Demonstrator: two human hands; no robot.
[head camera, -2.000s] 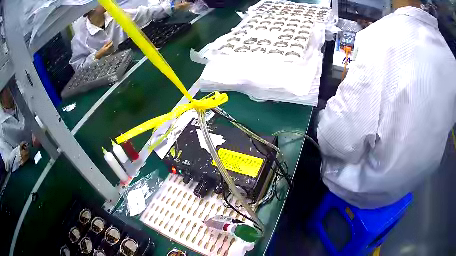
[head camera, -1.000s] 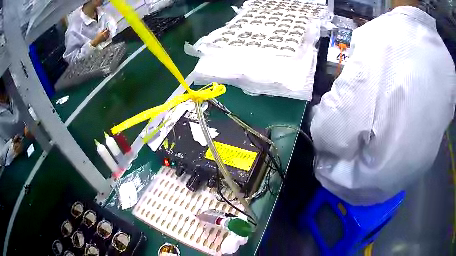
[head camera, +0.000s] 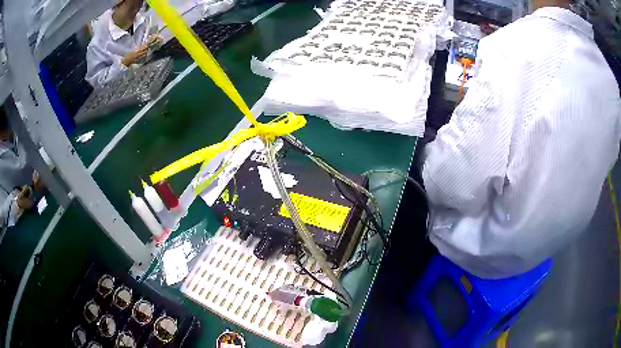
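Note:
Neither of my hands is in the picture. A black case tray (head camera: 178, 318) with rows of round watch cases is cut off at the bottom left. One more watch case (head camera: 230, 340) lies to its right at the bottom edge. A cream-white parts board (head camera: 231, 275) holds rows of tiny metal pieces. The glue dispensing syringe (head camera: 289, 297), with a green end cap, lies on the board's right part. Crumpled white tissue (head camera: 316, 331) is beside the cap. The black dispenser controller (head camera: 255, 197) with a yellow label stands behind the board.
A yellow strap (head camera: 204, 64) holds up a clear hose (head camera: 299, 224). Glue bottles (head camera: 144, 211) and a plastic bag (head camera: 178, 258) are left. White sheets with metal parts (head camera: 347, 95) lie behind. A grey upright (head camera: 82, 183) stands left. A person (head camera: 517, 149) sits on a blue stool (head camera: 476, 292) right.
The view has shifted, so the bench things sit slightly further left and the tray and lone watch case show more. The far worker's hands have moved.

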